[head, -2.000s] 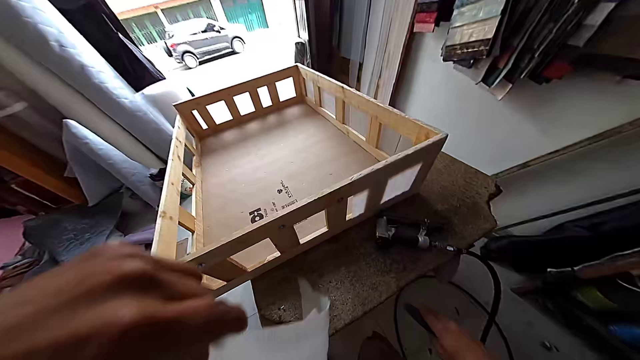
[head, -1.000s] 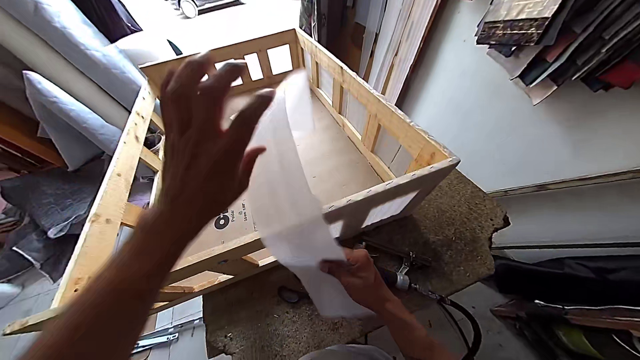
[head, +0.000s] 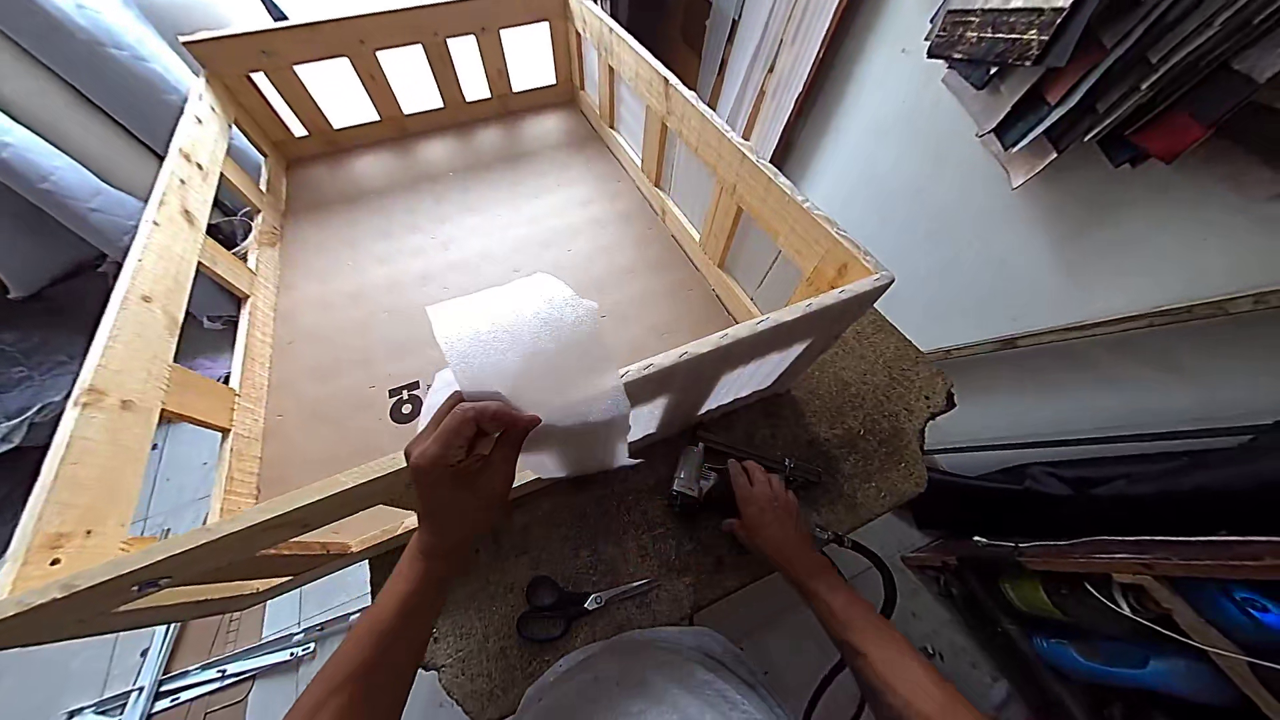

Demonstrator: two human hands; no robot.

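A white foam sheet (head: 530, 350) lies draped over the near rail of a slatted wooden frame (head: 330, 510) with a brown board bottom (head: 470, 220). My left hand (head: 470, 450) pinches the sheet's left edge between thumb and fingers, above the rail. To the right, my right hand (head: 768, 505) rests on the dark handle of a pneumatic staple gun (head: 700, 475), which lies on the worn worktop; whether the fingers grip it firmly is hard to see. Pale padding with staples (head: 780, 330) covers the right part of the near rail. Black-handled scissors (head: 575, 605) lie between my forearms.
A black air hose (head: 885, 585) curves from the staple gun past my right forearm. The worktop (head: 860, 440) has a ragged right edge. Metal slide rails (head: 230, 670) lie at lower left. Fabric samples (head: 1120, 80) hang at upper right, above dark rolled material (head: 1090, 490).
My left hand has come down from its raised, open pose onto the sheet. My right hand has let go of the sheet and moved to the staple gun. The sheet now lies over the near rail.
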